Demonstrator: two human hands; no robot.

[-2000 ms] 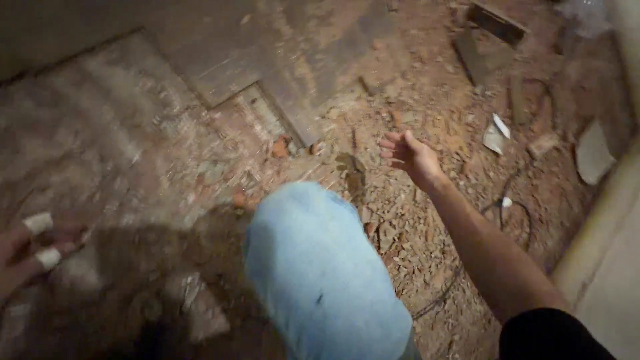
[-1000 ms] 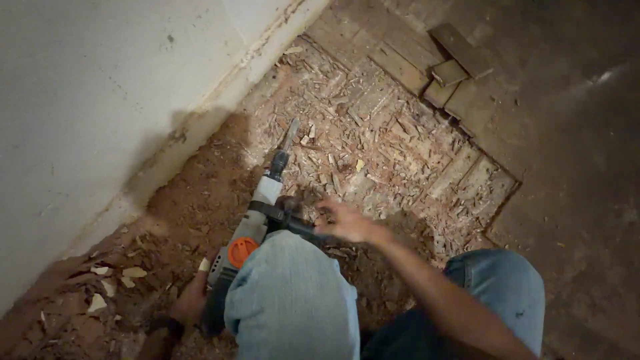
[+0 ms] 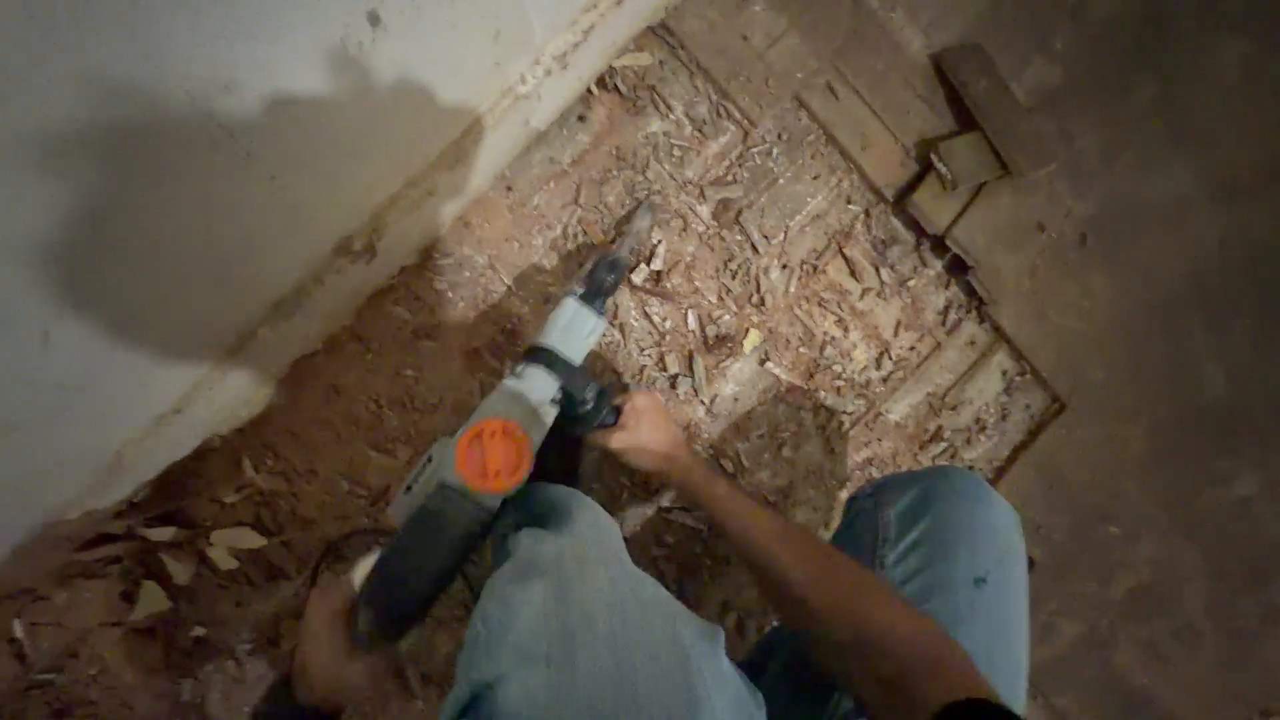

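Observation:
A grey and black demolition hammer (image 3: 500, 420) with an orange round cap lies diagonally across the view, left of my knees. Its chisel bit (image 3: 632, 228) points up and right over the rubble-strewn floor; whether the tip touches the floor I cannot tell. My right hand (image 3: 645, 432) is closed around the black side handle (image 3: 585, 400). At the rear end of the tool is my left hand (image 3: 335, 630), gripping there, with its fingers partly hidden behind the dark housing.
A pale wall (image 3: 200, 150) with a baseboard (image 3: 460, 190) runs along the left. Wood splinters and debris (image 3: 700, 300) cover the floor. Loose parquet blocks (image 3: 970, 160) lie at the upper right, beside the stepped edge of intact flooring (image 3: 1150, 350).
The view has swung from rubble to the wall side. Two seconds ago my right hand was empty; a second ago it was at the side handle, and now it grips it. The tool has shifted up.

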